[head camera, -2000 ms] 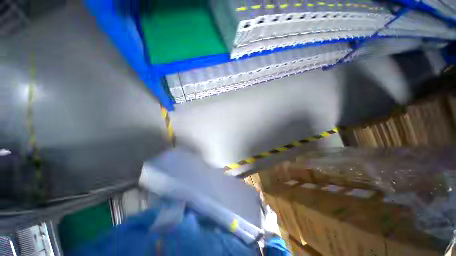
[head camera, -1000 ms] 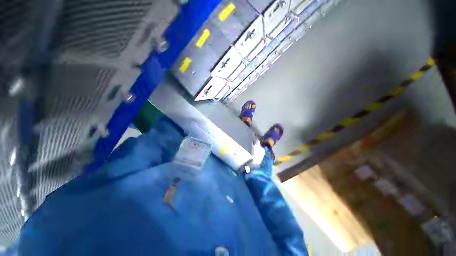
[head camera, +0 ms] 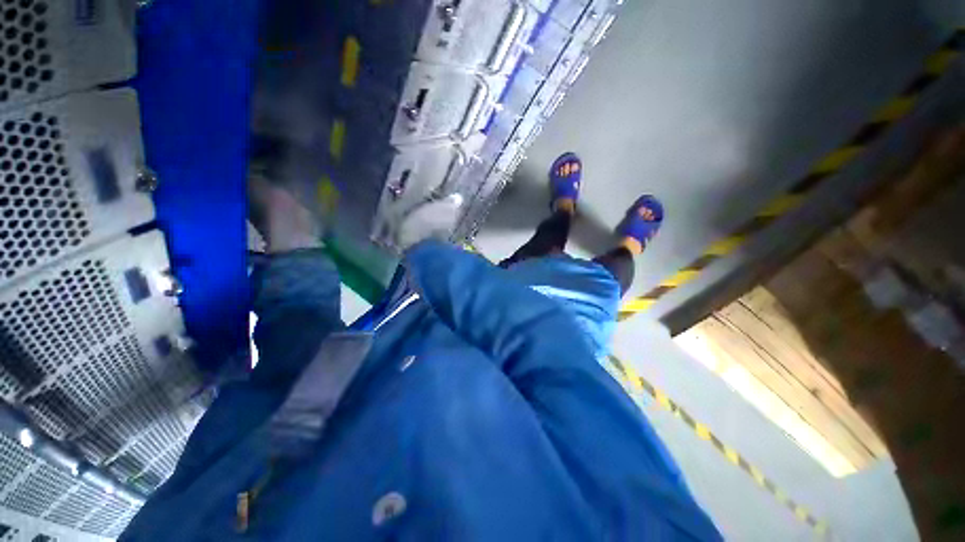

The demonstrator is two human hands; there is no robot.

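Silver-grey rack-mount chassis stand in a row on the blue rack, with U-shaped handles on their ends and yellow labels on their dark upper faces. My right hand, in a white glove, lies against the end of the nearest chassis, beside its handle; its fingers are not distinct. My left hand is blurred and in shade beyond the blue rack upright, beside the same chassis; its fingers are hidden. A strip of green mat shows between my sleeves.
Perforated chassis end panels fill the left side. My feet, in blue open shoes, stand on the grey floor. Yellow-black tape crosses the floor at the right. A wooden pallet and brown cartons are at the right.
The chassis I held across my body now stands at the near end of the row. My right hand has moved left to its end, and my left hand has come into view.
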